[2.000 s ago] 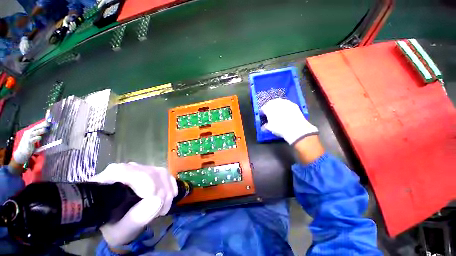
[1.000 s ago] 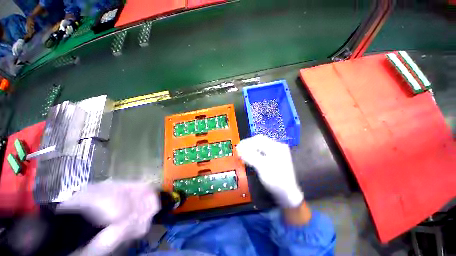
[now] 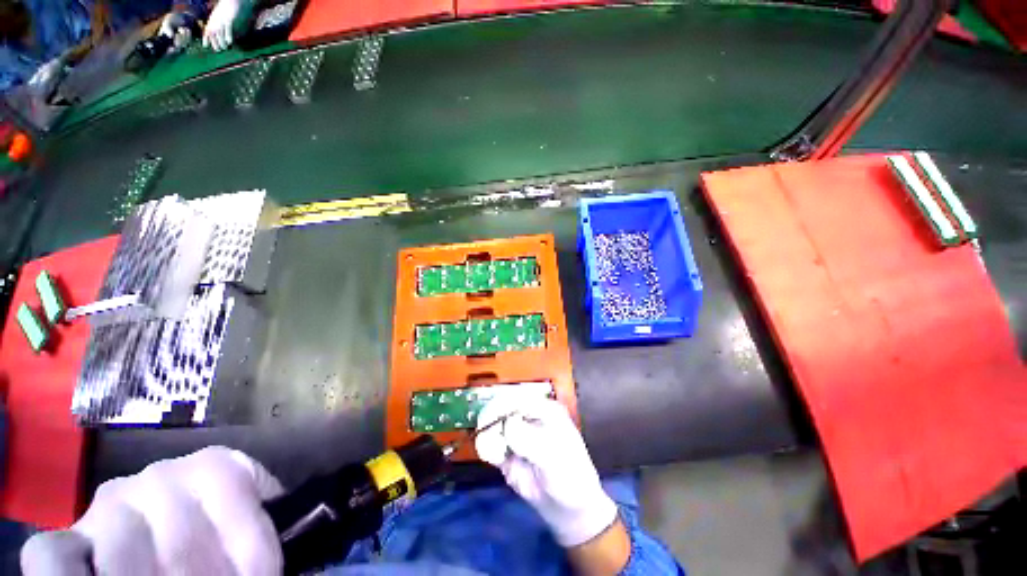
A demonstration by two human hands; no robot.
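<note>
My left hand [image 3: 169,518], in a white glove, holds the black electric screwdriver [image 3: 338,506] with a yellow band. Its tip points right, at the lower edge of the orange fixture [image 3: 405,371]. My right hand [image 3: 546,461], gloved, is beside the tip, over the right part of the lowest green circuit board [image 3: 439,410]; fingertips and thumb are pinched together. A screw between them is too small to make out. Two more green boards [image 3: 480,335] sit in the upper slots. The blue bin [image 3: 695,281] of small silvery screws [image 3: 628,276] stands right of the fixture.
Stacked silvery metal parts [image 3: 169,304] stand at left. Red mats [image 3: 833,304] lie at both sides, bearing boards with white strips [image 3: 932,200]. Loose boards [image 3: 304,74] lie on the green conveyor [image 3: 541,101]. Another person's gloved hand [image 3: 223,23] is at top left.
My right hand has moved from the screw bin to the lowest board. The screwdriver has swung so its tip meets my right fingers. The other person's hand has left the stacked parts.
</note>
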